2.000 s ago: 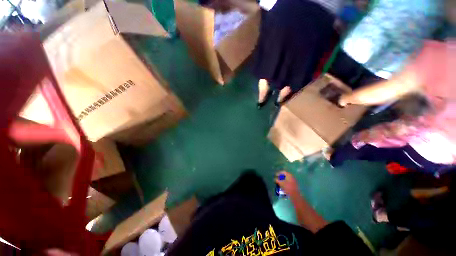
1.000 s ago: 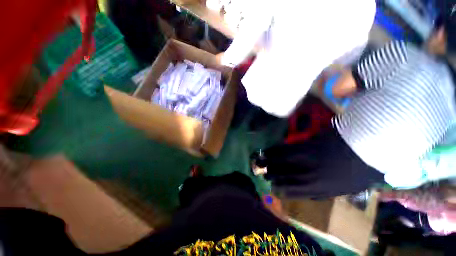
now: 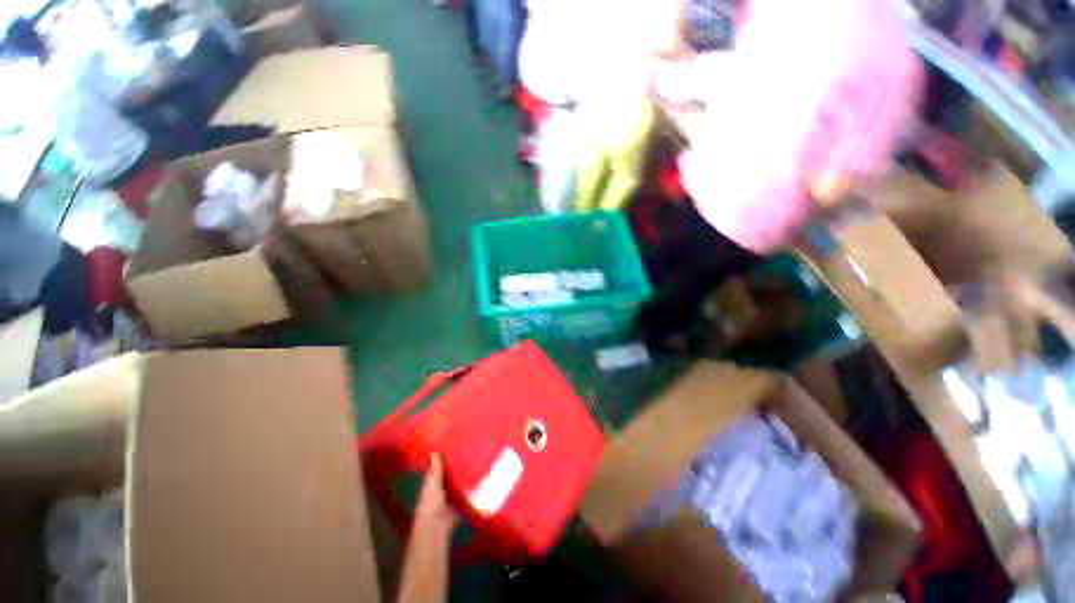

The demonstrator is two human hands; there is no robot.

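Note:
A bright red plastic stool is low in the middle of the view, tilted, with a round hole and a white label on its seat. My left hand comes up from the bottom edge and holds the stool at its near left side; the thumb or a finger shows against the red plastic, and the other fingers are hidden. My right hand is not in view.
A green crate with white items stands ahead on the green floor. Large open cartons stand left and right, the right one full of white items. A person in pink is at the upper right.
The view has swung and moved ahead. The red stool has moved from the left edge to the middle. The green crate is now nearer the middle, and my right hand has left the view.

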